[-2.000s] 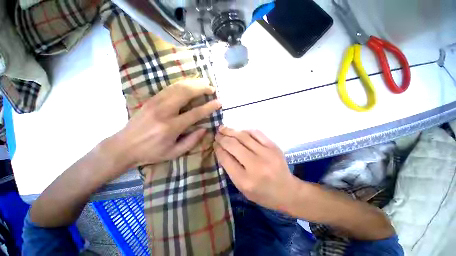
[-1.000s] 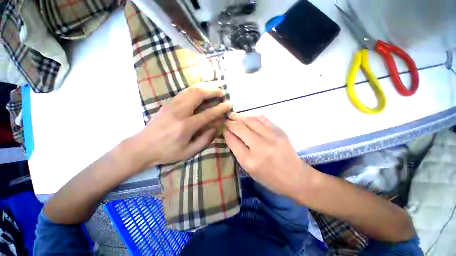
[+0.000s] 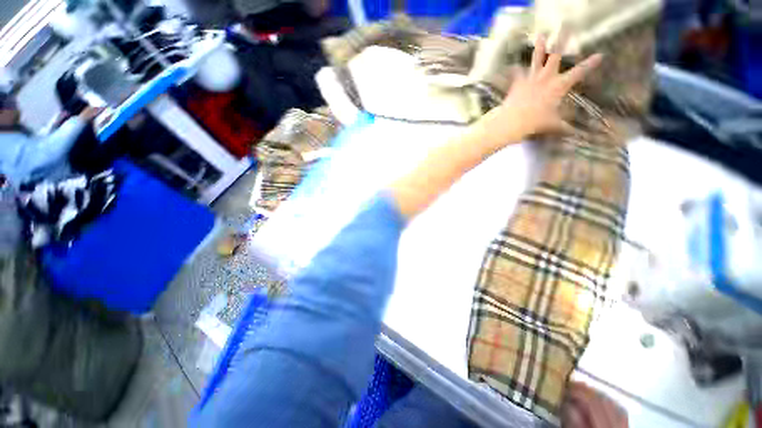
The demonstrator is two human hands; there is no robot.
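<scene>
The tan plaid piece point(image 3: 547, 259) lies lengthwise on the white table, its lower end near the front edge. Its upper end meets a bunched plaid and cream garment mass point(image 3: 614, 42) at the back. My left hand point(image 3: 543, 96) is stretched out at that mass, fingers spread, holding nothing visible. My right hand point(image 3: 593, 408) is small, blurred and cut off by the bottom edge, beside the piece's lower end; its grip cannot be told. The sewing machine point(image 3: 739, 242) is blurred at the right, beside the lit part of the piece.
More plaid and cream fabric point(image 3: 401, 84) lies along the table's far left side, and a plaid piece point(image 3: 292, 150) hangs there. A blue bin point(image 3: 129, 238) and another person's arm point(image 3: 42, 150) are at the left. A yellow handle point(image 3: 737, 415) shows bottom right.
The view has swung left. My left hand has left the seam and reached out to the garment mass, fingers spread. The piece's lower end now lies on the table; my right hand is mostly out of view.
</scene>
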